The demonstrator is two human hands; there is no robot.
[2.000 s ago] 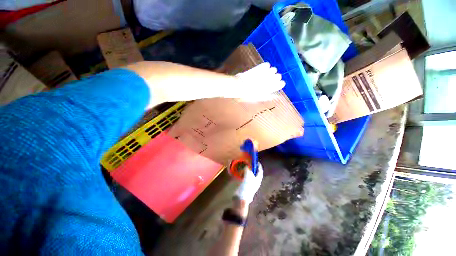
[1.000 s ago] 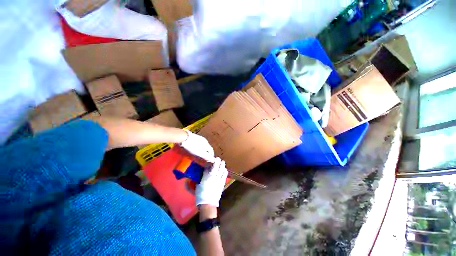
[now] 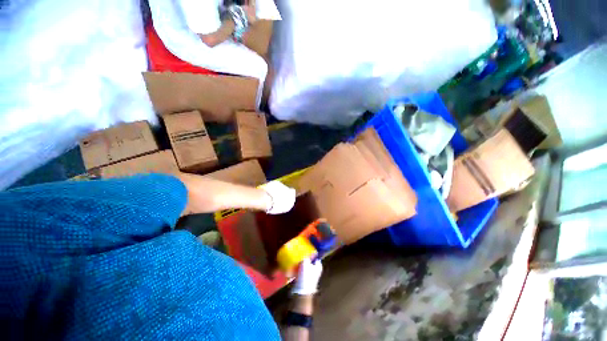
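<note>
My left hand (image 3: pixel 280 198), in a white glove, is at the upper edge of a small brown carton (image 3: pixel 256 241) on the red board (image 3: pixel 266 284). The carton stands with a dark open inside; its exact shape is blurred. My right hand (image 3: pixel 307 276), in a white glove, grips the tape gun (image 3: pixel 322 238), whose yellow tape roll (image 3: pixel 295 254) faces the carton's lower right. Whether the tape touches the carton cannot be told.
Flat carton blanks (image 3: pixel 366 193) lean against the blue bin (image 3: pixel 429 217). The yellow crate (image 3: pixel 299 178) is under the work. Finished cartons (image 3: pixel 192 141) stand beyond. A larger carton (image 3: pixel 489 172) is beside the bin. Large white bags (image 3: pixel 373 53) and another person's arm (image 3: pixel 223 32) are behind.
The small carton has gone from a flat piece between my hands to an opened form on the red board. The tape gun has swung up and right, its yellow roll now showing. The view has shifted.
</note>
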